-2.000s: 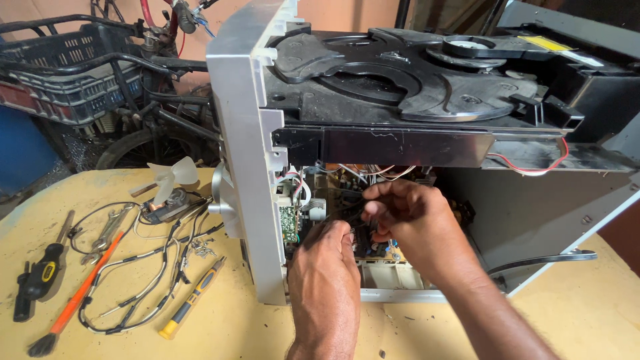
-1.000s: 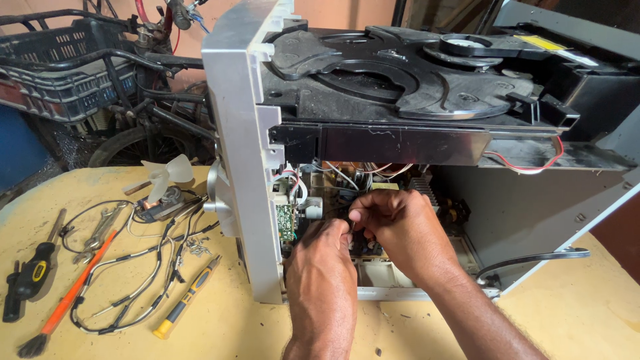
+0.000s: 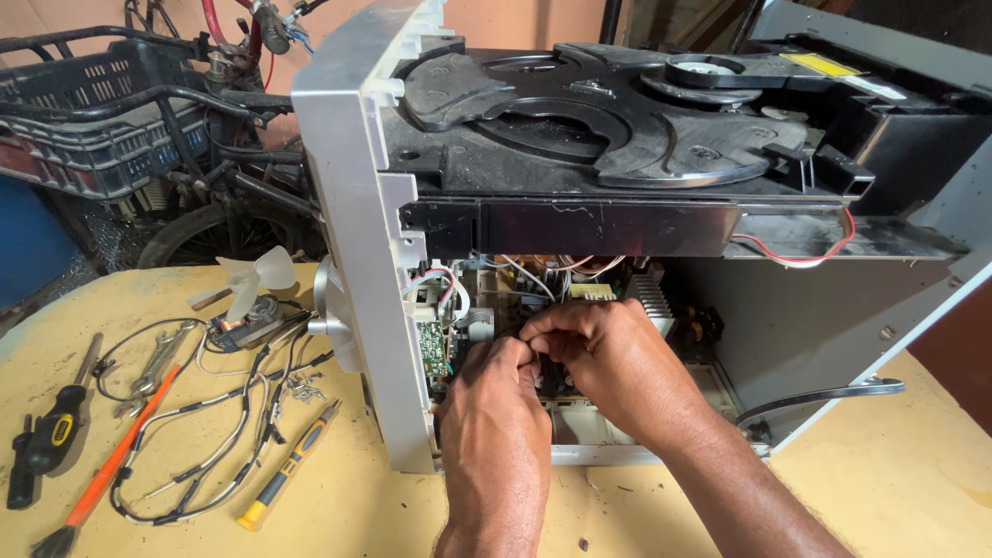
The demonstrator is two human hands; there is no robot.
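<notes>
A stereo unit with a silver front panel [image 3: 349, 194] stands opened on the table, its black disc-changer deck [image 3: 558, 155] on top. My left hand [image 3: 500, 395] and my right hand [image 3: 597, 333] reach into the opening below the deck. Their fingertips meet at a thin dark piece, perhaps a wire, pinched between them; its ends are hidden. Left of my hands is a green circuit board [image 3: 432, 349] with a white ribbon cable [image 3: 459, 298] above it. A finned metal heat sink [image 3: 649, 294] stands behind my right hand.
On the yellow table at left lie a black screwdriver [image 3: 62, 418], an orange-handled brush [image 3: 116, 457], a yellow-grey precision screwdriver [image 3: 287, 469], wrenches [image 3: 163, 360], screws [image 3: 308, 387], cable loops [image 3: 248, 395] and a motor with a white fan [image 3: 256, 283]. A black power cord [image 3: 814, 394] sticks out at right.
Two seconds ago my right hand was raised farther from my left, fingers spread; it has come down and in, and the fingertips of both hands are now together.
</notes>
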